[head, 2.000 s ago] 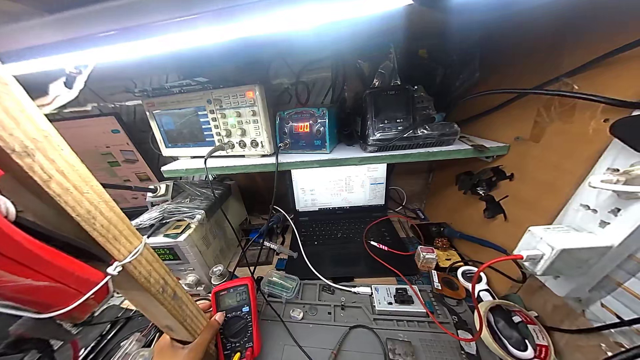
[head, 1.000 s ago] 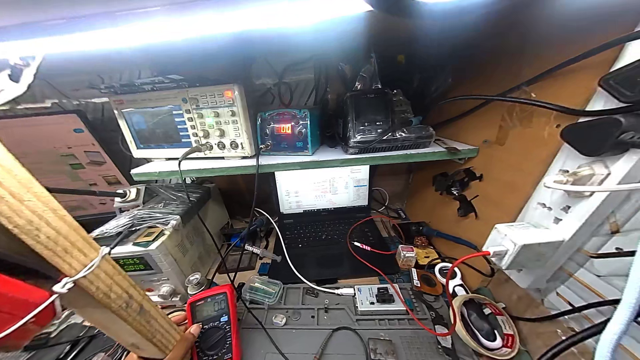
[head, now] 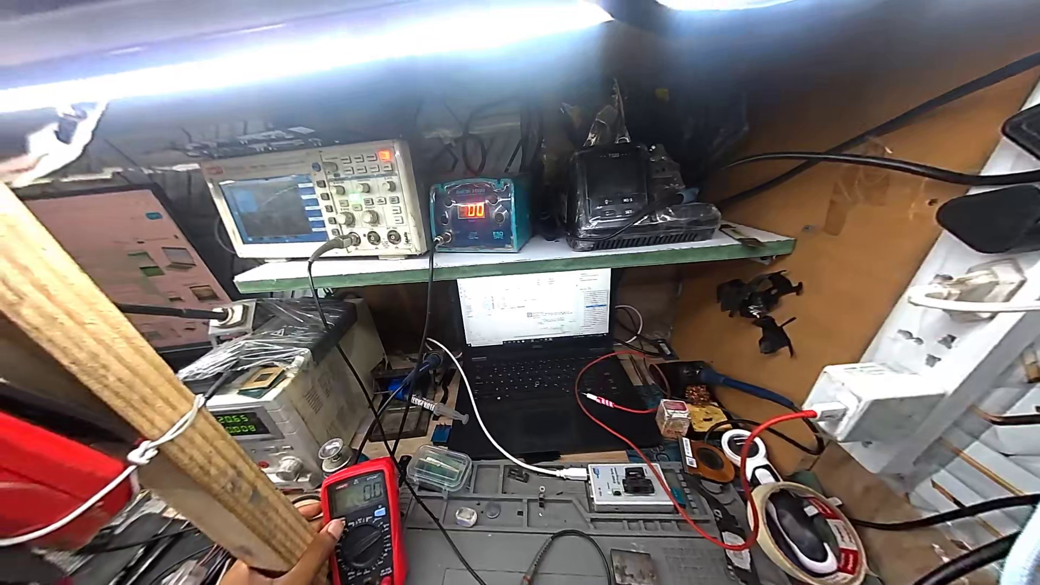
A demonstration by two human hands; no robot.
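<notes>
My left hand (head: 296,556) is at the bottom left, beside the lower end of a wooden post (head: 154,390). Its fingers reach the left edge of a red digital multimeter (head: 363,520), which stands tilted with its display lit; whether they grip it or the post is hard to tell. My right hand is out of the frame. Right of the multimeter, a grey work mat (head: 520,552) carries a small clear plastic box (head: 439,469) and a white chip programmer (head: 630,487) with a white cable. Behind the mat an open laptop (head: 536,325) shows a lit screen.
An oscilloscope (head: 317,199), a teal soldering station (head: 479,213) and a black plastic-wrapped device (head: 617,195) stand on a shelf (head: 520,262). A bench power supply (head: 301,398) is at left. Rolls of tape (head: 804,532), a white power adapter (head: 857,402) and loose cables crowd the right.
The view has shifted to the right. My left hand stays beside the multimeter and the wooden post.
</notes>
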